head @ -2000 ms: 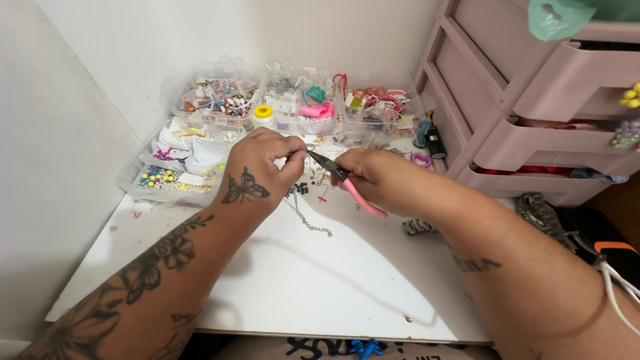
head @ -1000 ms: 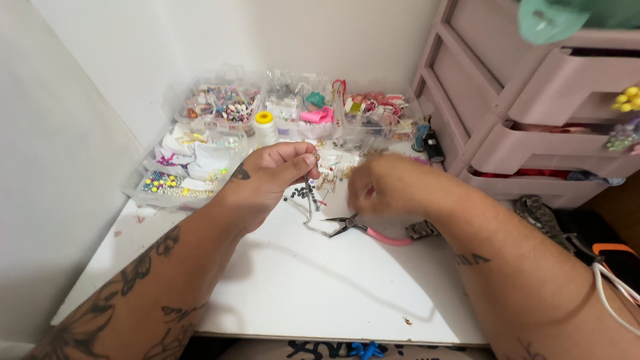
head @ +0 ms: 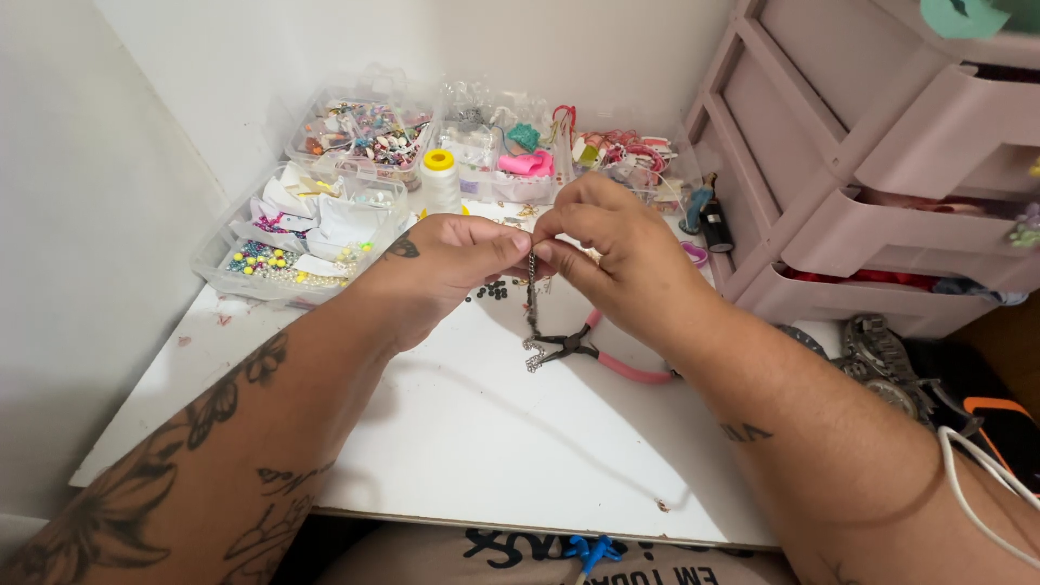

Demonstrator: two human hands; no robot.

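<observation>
My left hand [head: 463, 264] pinches the top end of a dark metal chain [head: 531, 296] between thumb and index finger. Fingertips of my right hand [head: 613, 248] meet it at the same end; whatever small part lies between them is too hidden to tell. The chain hangs down, its lower end bunched on the white tabletop [head: 487, 439]. Beside that end lie pliers with pink handles [head: 573, 344], jaws apart, touched by no hand. Small black beads [head: 492, 290] are scattered behind the chain, partly covered by my left hand.
Clear plastic boxes of beads [head: 301, 264] and craft supplies [head: 520, 183] line the wall. A thread spool [head: 440, 183] with a yellow top stands before them. Pink plastic drawers [head: 910, 138] rise at the right, with watches [head: 881, 357] and a white cable [head: 967, 487] near my right forearm.
Two seconds ago my right hand held the pliers at my left fingertips. They now lie on the table, and my right fingers have come back to the chain's top end.
</observation>
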